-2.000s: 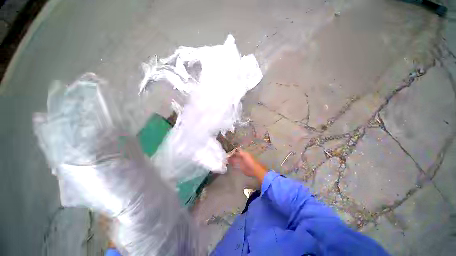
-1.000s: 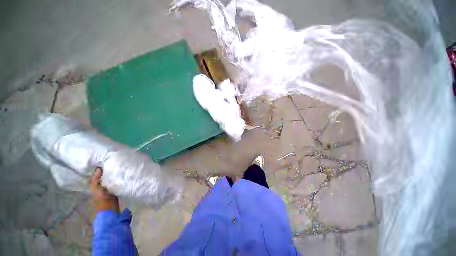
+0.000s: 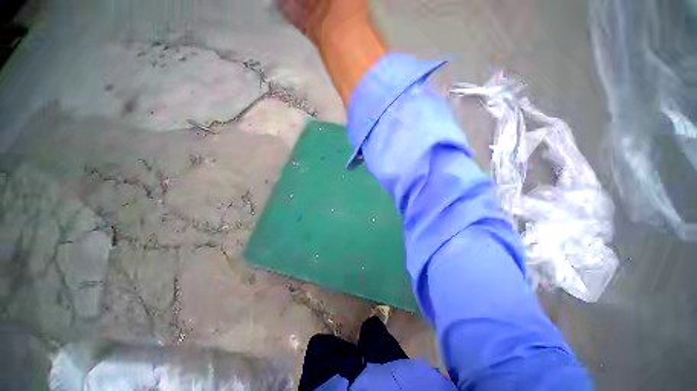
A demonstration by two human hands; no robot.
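Observation:
A rolled film bundle [image 3: 172, 374] lies across the bottom left, cut off by the picture's lower edge. My left hand is not in view. My right hand [image 3: 325, 17] is at the top edge, blurred and partly cut off, with the blue-sleeved arm stretched over the green board-topped platform [image 3: 336, 221]. Whether its fingers hold anything cannot be seen. Loose whitish film [image 3: 569, 229] lies crumpled on the ground to the right of the platform.
More clear film [image 3: 649, 114] hangs or trails at the far right, blurred. Cracked concrete [image 3: 153, 198] surrounds the platform. The wearer's dark-trousered legs and part of a shoe show at the platform's near edge.
My right arm has come into view and reaches up across the platform. The bundle sits lower in view and my left hand has left the picture. The loose film now appears farther right.

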